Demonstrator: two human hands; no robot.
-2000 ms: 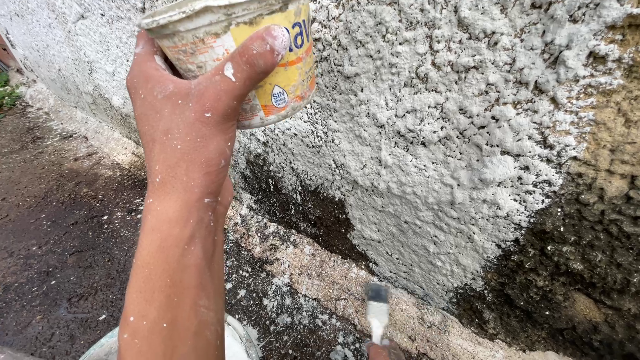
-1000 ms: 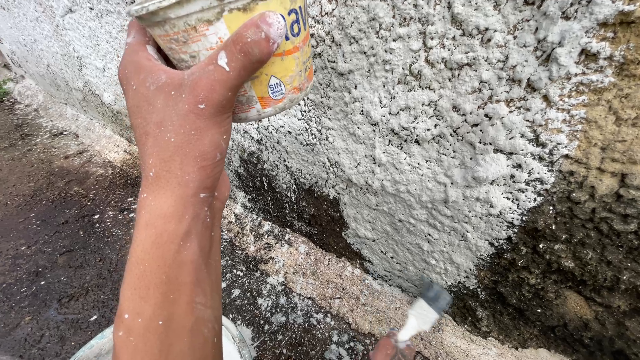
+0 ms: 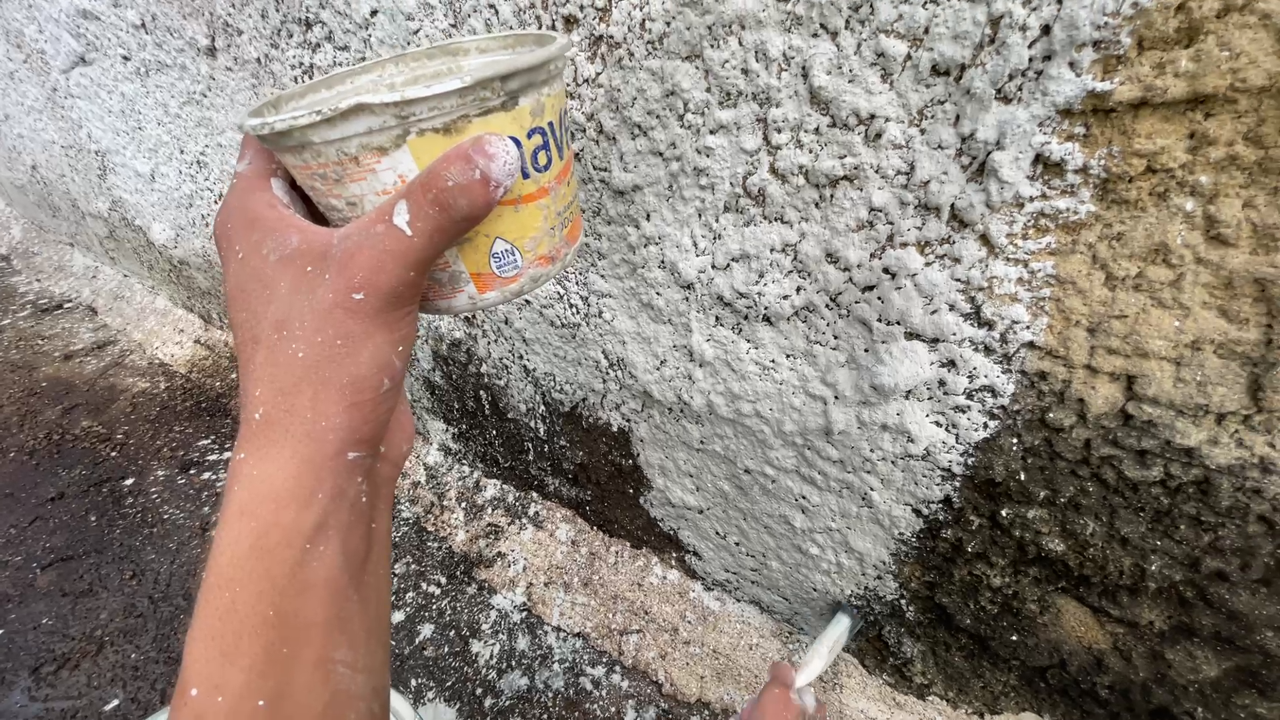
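My left hand [image 3: 330, 250], spotted with white paint, grips a used plastic tub [image 3: 480, 200] with a yellow and white label, its thumb across the front. What the tub holds is hidden by its rim. Low in the view my right hand [image 3: 783, 697], mostly cut off by the bottom edge, holds a paintbrush [image 3: 826, 645] with a white handle. The bristles touch the foot of the rough wall [image 3: 780, 400], where white paint meets dark bare surface.
A pinkish concrete ledge [image 3: 600, 590] runs along the wall's foot. Bare brown and blackened wall [image 3: 1170, 380] lies to the right. Below my left forearm shows the rim of a white bucket [image 3: 402, 706], on dark ground with paint splashes.
The paintbrush in my right hand has moved to the right along the wall's foot; its bristles now touch the wall. My left hand keeps its hold on the tub.
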